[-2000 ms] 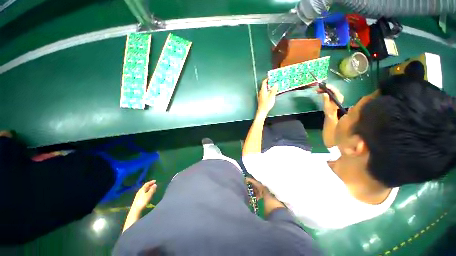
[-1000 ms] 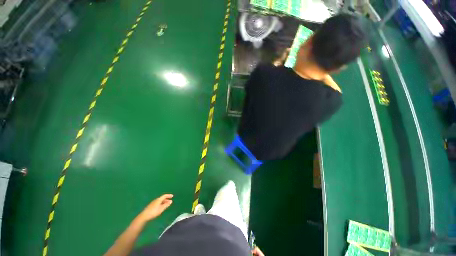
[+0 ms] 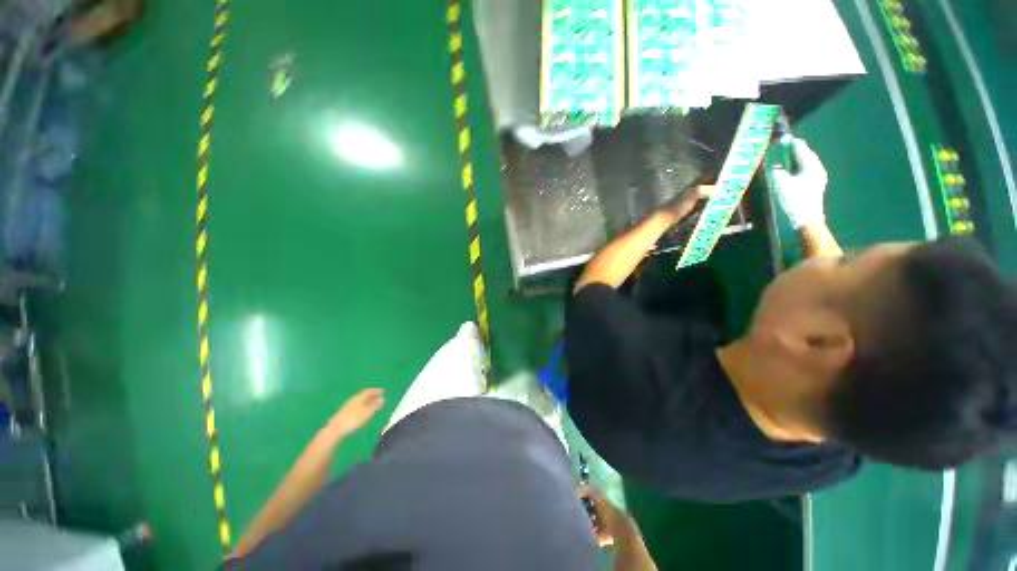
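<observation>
My left hand [image 3: 359,410] hangs low over the green floor at the lower left, with loose fingers and nothing in it. My right hand [image 3: 606,519] is at my right side near the bottom edge, partly cut off by my dark shirt. It grips a populated PCB panel [image 3: 584,480], seen almost edge-on as a narrow dark strip with small parts. Most of the panel is hidden.
A person in black [image 3: 680,413] sits close on the right, holding a pale green board [image 3: 730,184], one hand white-gloved. Boards [image 3: 582,56] lie on a stand ahead. Yellow-black floor lines [image 3: 204,290] run ahead; a conveyor with boards [image 3: 953,184] is far right.
I have walked forward along the aisle, past the worker in white; the person in black is now beside me on the right. My right hand still holds the panel; my left stays empty.
</observation>
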